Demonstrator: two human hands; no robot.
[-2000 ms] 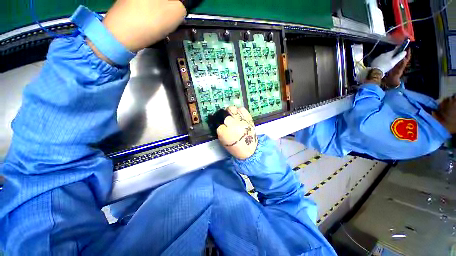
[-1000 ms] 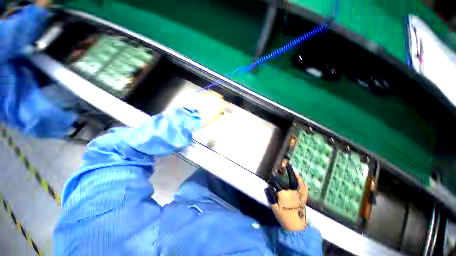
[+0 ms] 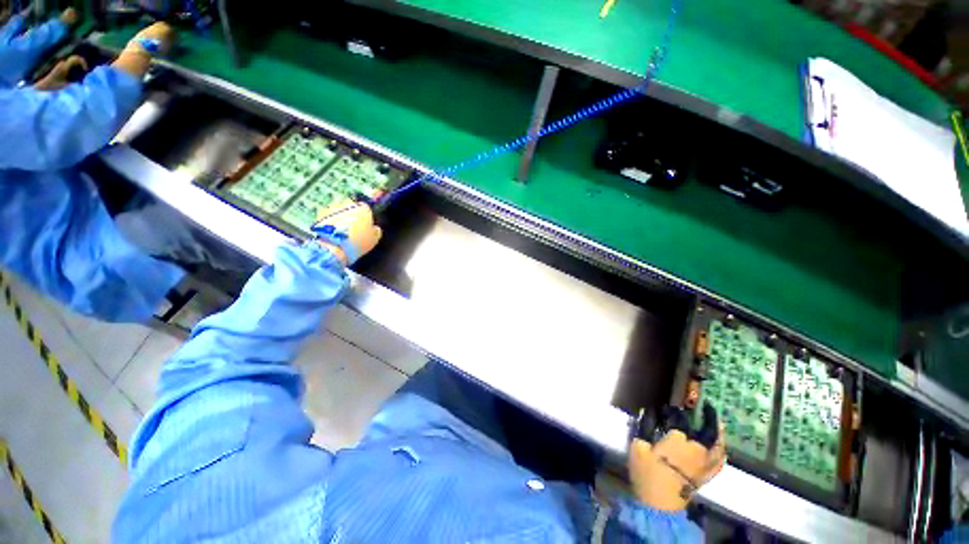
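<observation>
A black carrier with two pale green circuit board panels (image 3: 738, 385) lies on the conveyor at the right. My right hand (image 3: 675, 468), with black finger cots, is at its near left corner. Its fingers are curled against or just over the frame; their grip is unclear. A second carrier with two green panels (image 3: 282, 172) lies at the left. My left hand (image 3: 351, 227), with a blue wrist strap, is on its right end near the front corner. The fingertips are partly hidden.
The shiny conveyor bed (image 3: 521, 308) lies between the carriers, behind a silver rail (image 3: 478, 377). A blue coiled cord (image 3: 499, 154) crosses the green bench (image 3: 425, 112). Black items (image 3: 638, 157) lie under the shelf and a clipboard with papers (image 3: 877, 133) lies on it. People in blue smocks (image 3: 64, 133) work at left.
The view has swung from the right part of the line toward the left. My left hand has moved from over the bare bed to the left carrier. My right hand stays by the right carrier's corner.
</observation>
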